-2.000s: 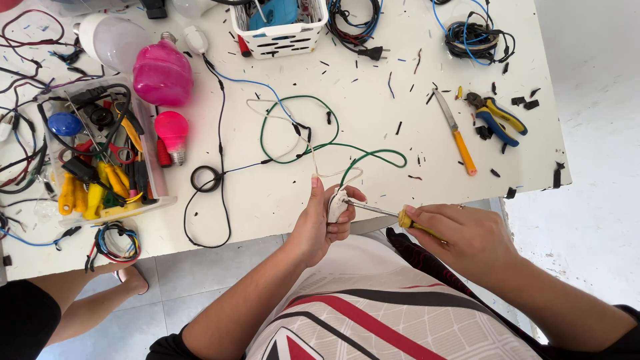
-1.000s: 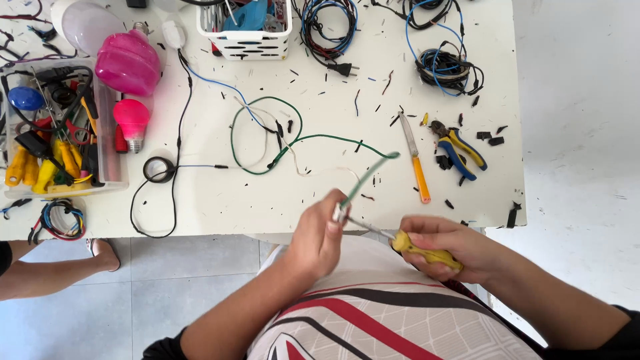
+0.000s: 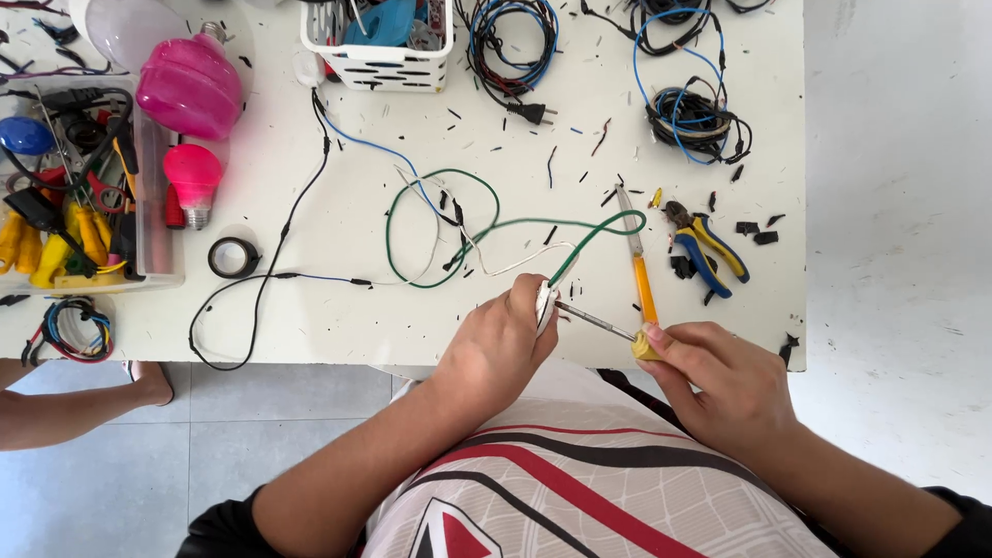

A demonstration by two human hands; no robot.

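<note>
Near the table's front edge, my left hand (image 3: 496, 341) grips a small white electrical fitting (image 3: 546, 306), partly covered by my fingers. A green wire (image 3: 589, 240) rises from the fitting and loops across the tabletop; a thin white wire (image 3: 504, 271) runs close by. My right hand (image 3: 721, 380) is closed around the yellow handle of a screwdriver (image 3: 597, 320), whose shaft points left with its tip at the fitting. Just beyond the screwdriver lies a knife with an orange handle (image 3: 645, 287). Pliers with blue and yellow grips (image 3: 709, 252) rest to its right.
A clear tool box (image 3: 159, 275), pink bulbs (image 3: 192, 85) (image 3: 194, 180) and a black tape roll (image 3: 233, 257) are at left. A white basket (image 3: 380, 62) stands at the back, beside coiled wires (image 3: 511, 46) (image 3: 690, 124). Black scraps dot the table. Another person's leg (image 3: 93, 399) shows lower left.
Two seconds ago more of the screwdriver's handle stuck out of my right hand; now my fingers cover most of it. The fitting stays in my left hand. The view has shifted.
</note>
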